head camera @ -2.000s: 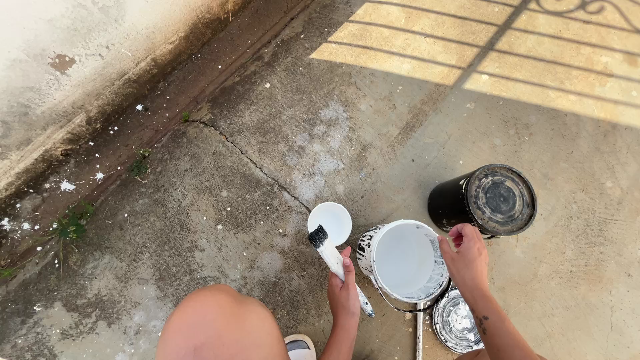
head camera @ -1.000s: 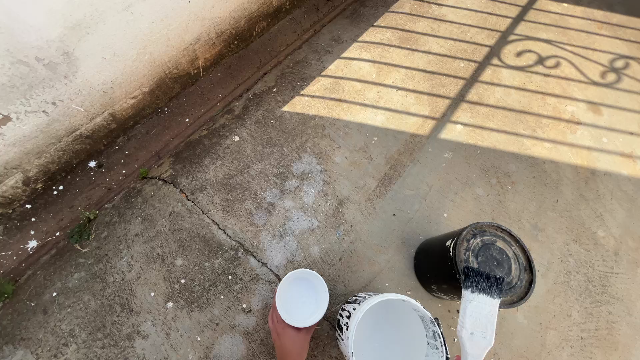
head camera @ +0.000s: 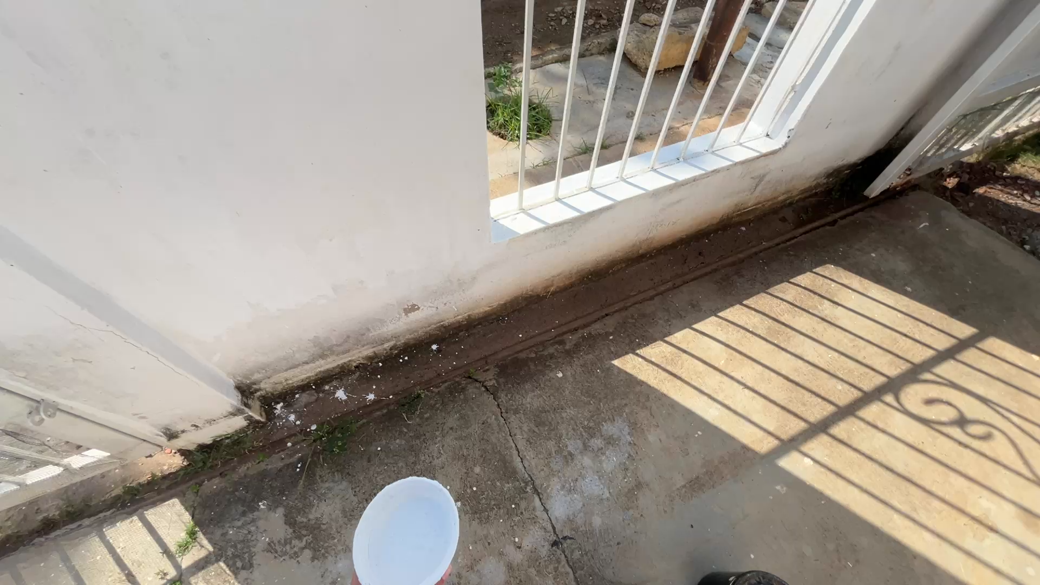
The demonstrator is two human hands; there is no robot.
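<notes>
A round white container with white paint (head camera: 406,532) is at the bottom edge, left of centre. Only small bits of my left hand (head camera: 355,578) show at its lower rim, holding it from below. My right hand and the paintbrush are outside the view. At the bottom edge, right of centre, the top of the black can (head camera: 741,578) just shows. The white paint bucket is out of sight.
A white plastered wall (head camera: 366,162) crosses ahead, with a barred opening (head camera: 634,183) in it. A dirt-filled channel (head camera: 520,337) with white paint spots runs along its foot. The cracked concrete floor (head camera: 504,496) bears barred shadows. A metal gate (head camera: 967,106) stands at the right.
The view has swung up toward the wall. The brush passed from my left hand to the right side, then left the view. My left hand took hold of the white container, now raised from the floor.
</notes>
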